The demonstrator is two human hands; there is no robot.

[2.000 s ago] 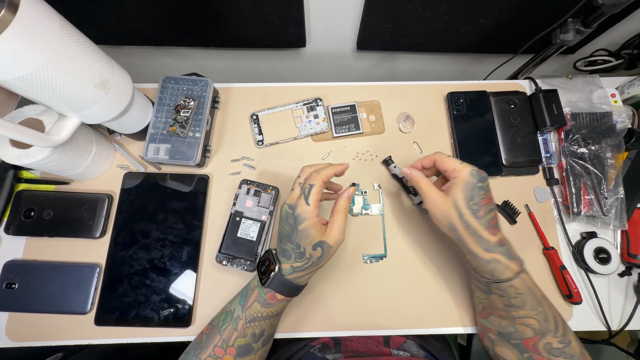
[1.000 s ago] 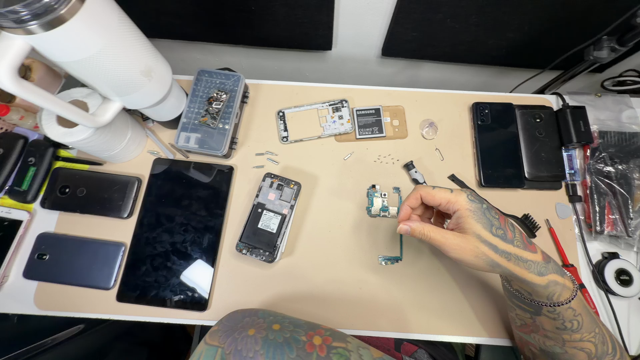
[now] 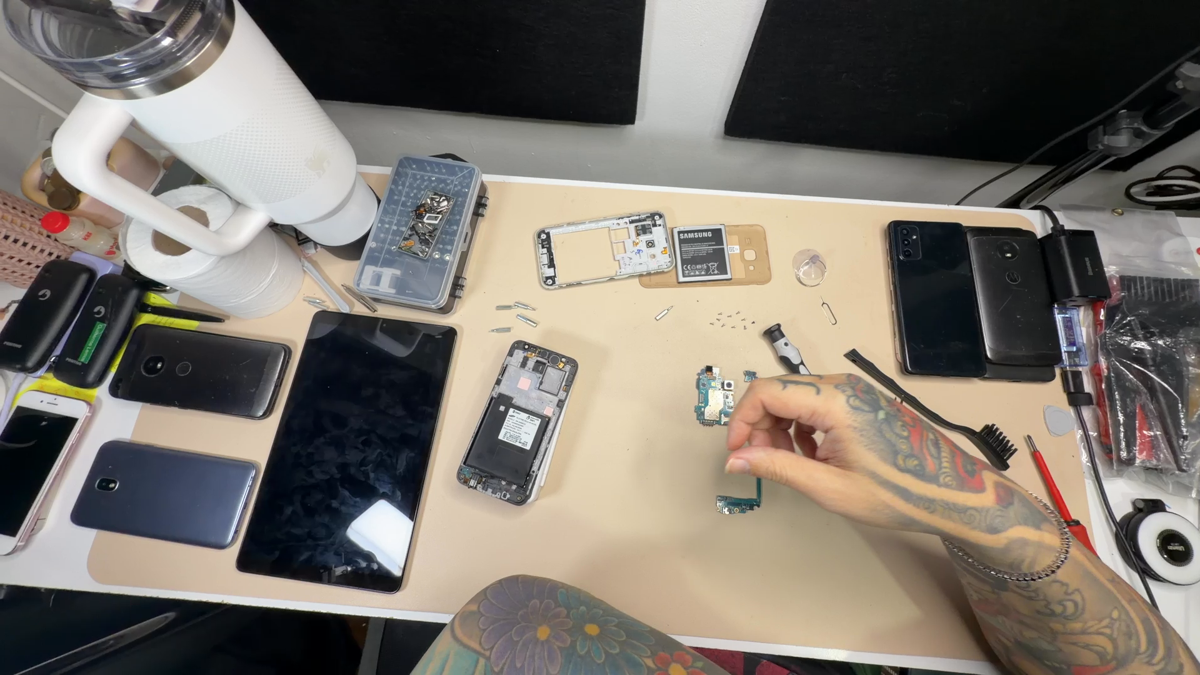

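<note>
My right hand (image 3: 797,436) hovers over a phone's circuit board (image 3: 714,398), thumb and fingers curled close together; whether something small is pinched between them cannot be told. Part of the board is hidden under the hand. A small grey and black screwdriver (image 3: 784,347) lies just beyond my knuckles. Several tiny screws (image 3: 731,321) are scattered above the board. Left of it lies an opened phone frame (image 3: 518,422). Farther back are a phone mid-frame (image 3: 605,249) and a Samsung battery (image 3: 701,254) on a gold back cover (image 3: 753,255). My left hand is out of view; a tattooed limb shows at the bottom edge.
A black tablet (image 3: 349,450) and several phones lie left, near a white tumbler (image 3: 253,112), a paper roll (image 3: 202,253) and a clear-lidded case (image 3: 422,234). On the right are a black brush (image 3: 928,408), a red screwdriver (image 3: 1057,492), two phones (image 3: 937,300) and cables.
My left hand has left the board and gone out of view. My right hand, which held the small screwdriver, has let it go on the mat and is now over the board.
</note>
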